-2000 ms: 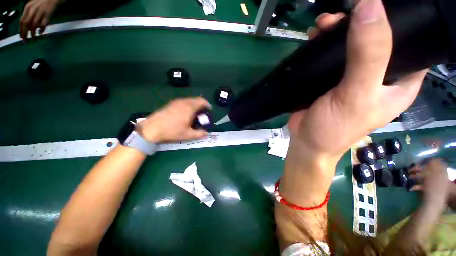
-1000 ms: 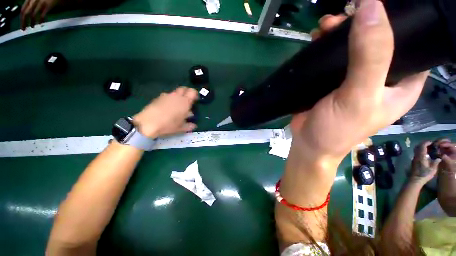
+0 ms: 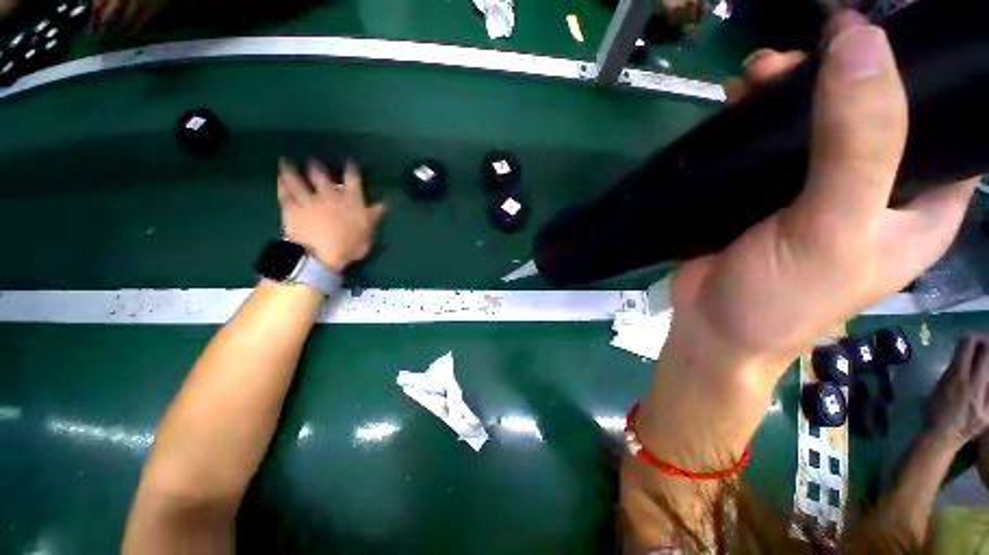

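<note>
My right hand [image 3: 803, 239] grips a long black tapered dispenser [image 3: 672, 184] at the upper right. Its pale narrow nozzle [image 3: 522, 271] points down-left above the green surface, near the white rail, touching no disc. My left hand [image 3: 325, 217], with a watch at the wrist, is palm down at left centre with fingers spread. A dark shape shows behind its fingertips, too blurred to make out. Round black discs with small white squares lie beyond the rail: one at the left [image 3: 201, 130], one right of my left hand [image 3: 426, 179], and two close together [image 3: 501, 171] near the nozzle.
A white rail [image 3: 434, 306] crosses the bench. A crumpled white tissue [image 3: 445, 399] lies on the near side, and white paper [image 3: 642, 328] at the rail. At right, several discs stand by a perforated cream strip [image 3: 821, 482], near another person's hand [image 3: 961, 390]. A grey post [image 3: 624, 41] stands behind.
My left hand has moved left, away from the nozzle, and its fingers have spread. The discs beyond the rail have shifted right. The view has shifted slightly; my right hand still holds the dispenser.
</note>
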